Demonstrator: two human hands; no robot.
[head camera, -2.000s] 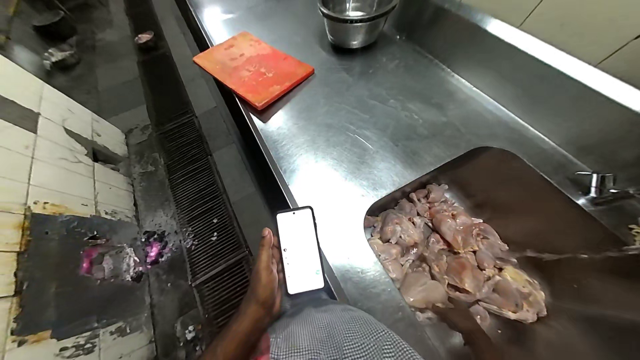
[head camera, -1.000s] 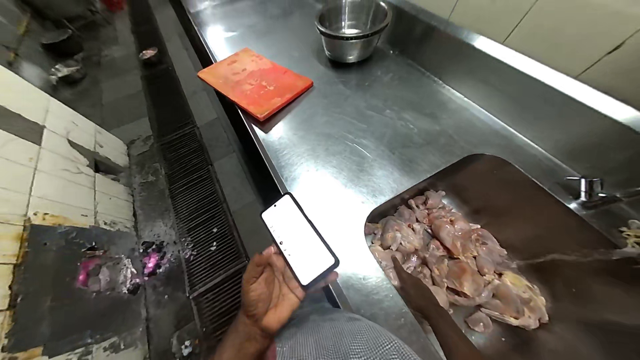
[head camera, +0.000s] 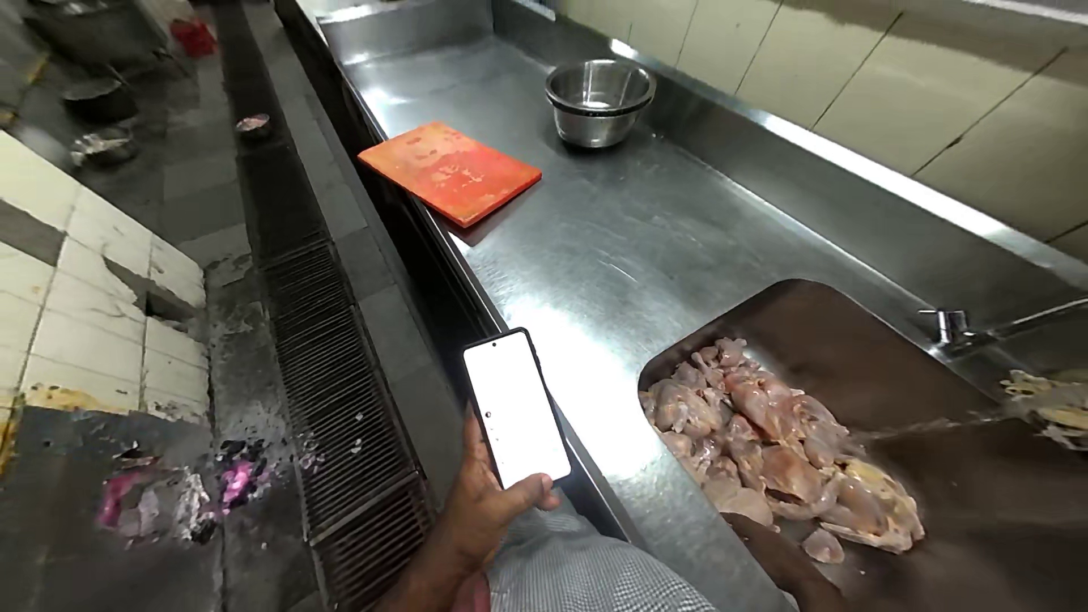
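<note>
My left hand holds a smartphone with a bright white screen, its thumb across the lower right corner of the phone. Raw chicken pieces lie heaped in the sink basin at the lower right. My right hand is low in the basin, at the near edge of the chicken, dark and partly hidden, so its fingers cannot be made out. An orange-red cutting board rests on the steel counter, by its left edge.
Nested steel bowls stand farther back on the counter. A metal tap is behind the basin, with pale scraps to its right. Left of the counter, a floor drain grate runs past glowing embers.
My left hand has gone from beside the phone to gripping it with the thumb over its front. My right arm has moved lower against the chicken since one second ago.
</note>
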